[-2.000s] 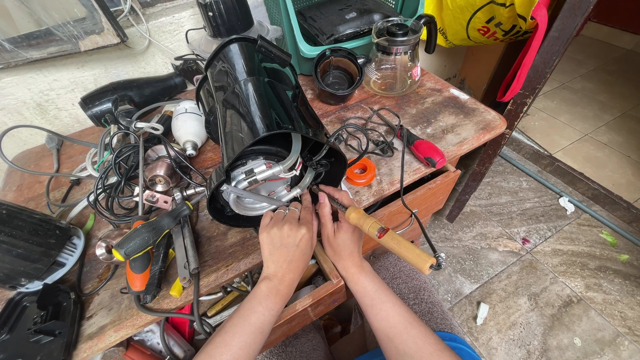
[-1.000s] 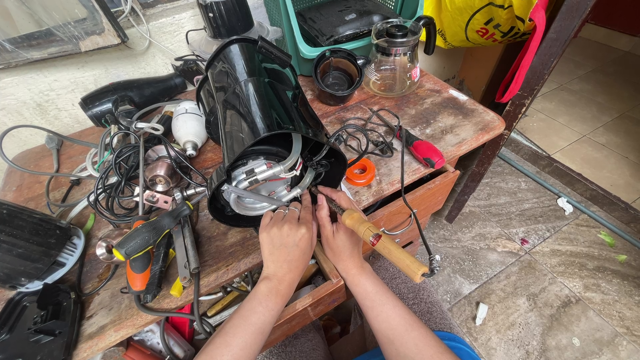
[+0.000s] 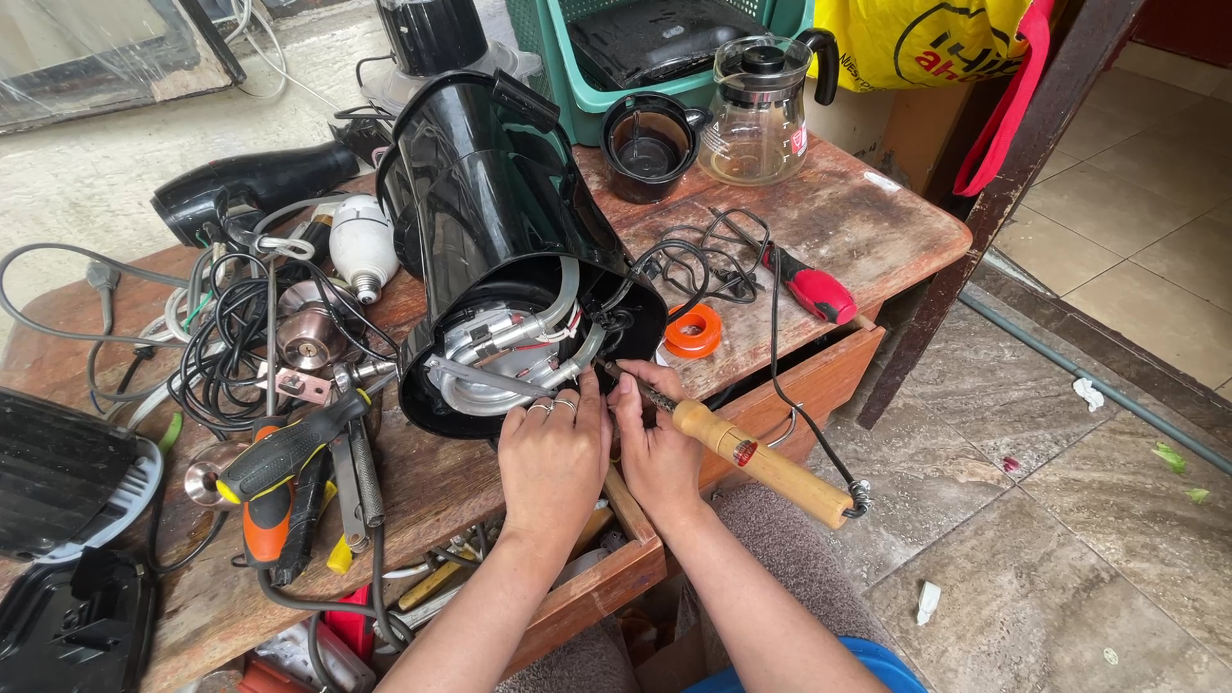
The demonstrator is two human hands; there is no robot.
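A black coffee maker housing (image 3: 481, 183) lies tilted on the wooden table, its open base facing me. Inside show a metal heating element (image 3: 500, 337), pale hoses (image 3: 568, 289) and wires. My left hand (image 3: 558, 452) rests at the lower rim with bent fingers; what its fingertips grip is hidden. A soldering iron with a wooden handle (image 3: 760, 462) runs through my right hand (image 3: 659, 443), its metal shaft between thumb and fingers and its tip hidden near the rim. Its black cord (image 3: 794, 395) rises from the handle's end.
Left are a hair dryer (image 3: 250, 188), a white bulb (image 3: 364, 245), tangled cables (image 3: 231, 346), a screwdriver (image 3: 289, 448) and a doorknob (image 3: 310, 337). Right are orange tape (image 3: 693, 332), a red-handled tool (image 3: 818, 289), a glass carafe (image 3: 756, 125) and a black filter basket (image 3: 650, 144). An open drawer (image 3: 597, 597) sits below.
The wooden handle of the soldering iron has swung slightly downward and leftward at its far end, along with its cord. Both hands stay at the housing's rim.
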